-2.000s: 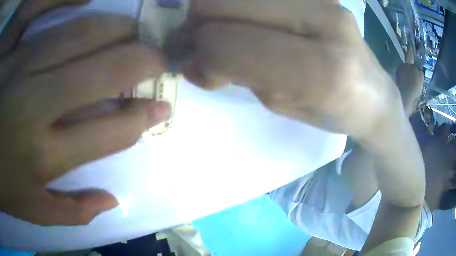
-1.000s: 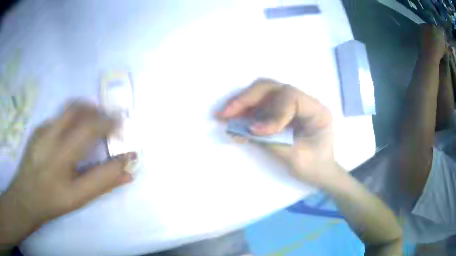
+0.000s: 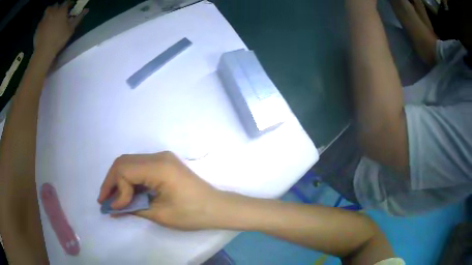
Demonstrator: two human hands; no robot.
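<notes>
My left hand (image 3: 53,30) is at the top left, over the dark green belt. A cream shell (image 3: 79,6) shows between its fingertips; I cannot tell whether they grip it. My right hand (image 3: 155,189) is low over the white board, its fingers closed on a small grey piece (image 3: 129,204), partly hidden by the fingers. The pink-red holding fixture (image 3: 59,220) lies bare on the board at the lower left, with two pale spots at its near end.
A grey strip (image 3: 159,62) lies near the board's far edge. A silver-grey stack (image 3: 251,90) stands at the board's right. Another cream shell (image 3: 12,73) lies on the belt at the left. Another person's arm (image 3: 380,98) and light shirt are at the right.
My left hand has moved from the fixture area forward to the belt. The cream shell is off the fixture. My right hand still holds the grey piece. The view has shifted.
</notes>
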